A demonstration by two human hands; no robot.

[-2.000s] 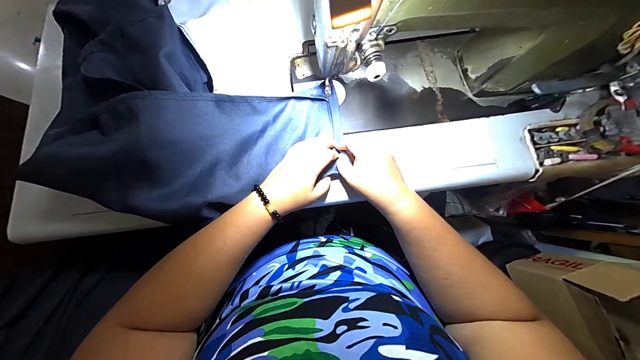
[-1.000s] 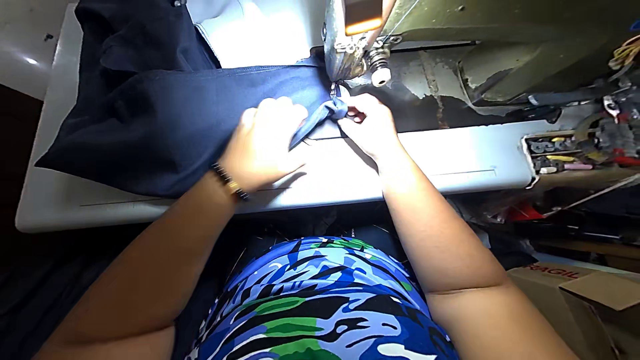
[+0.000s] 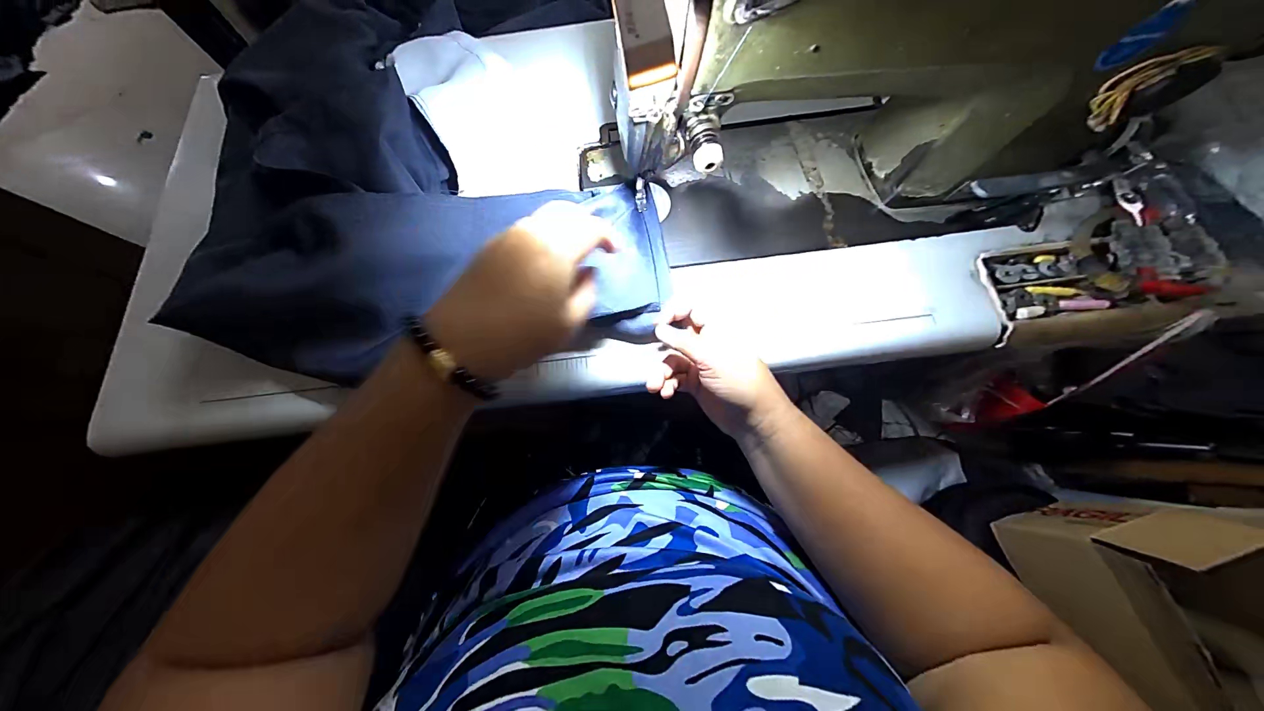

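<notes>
Dark blue fabric [image 3: 326, 257] lies across the left of the white sewing table, its hemmed edge running under the presser foot [image 3: 641, 194] of a green sewing machine [image 3: 889, 79]. My left hand [image 3: 528, 281], with a dark beaded bracelet at the wrist, is over the fabric just left of that edge; it is blurred, its fingers slightly bent and apart, and no grip on the cloth shows. At the near corner of the hem, my right hand [image 3: 706, 365] has its thumb and forefinger pinched on the fabric edge, the other fingers curled below.
A white cloth piece [image 3: 444, 69] lies behind the dark fabric. Right of the machine bed, a recessed tray [image 3: 1052, 286] holds bobbins and small tools. Yellowish cord [image 3: 1150, 84] hangs on the machine. An open cardboard box [image 3: 1096, 573] stands at the lower right, below the table edge [image 3: 879, 346].
The bunched fabric end from one second ago now lies flatter by the presser foot. My right hand has moved down toward the table's front edge; my left hand is no longer gripping the folded end.
</notes>
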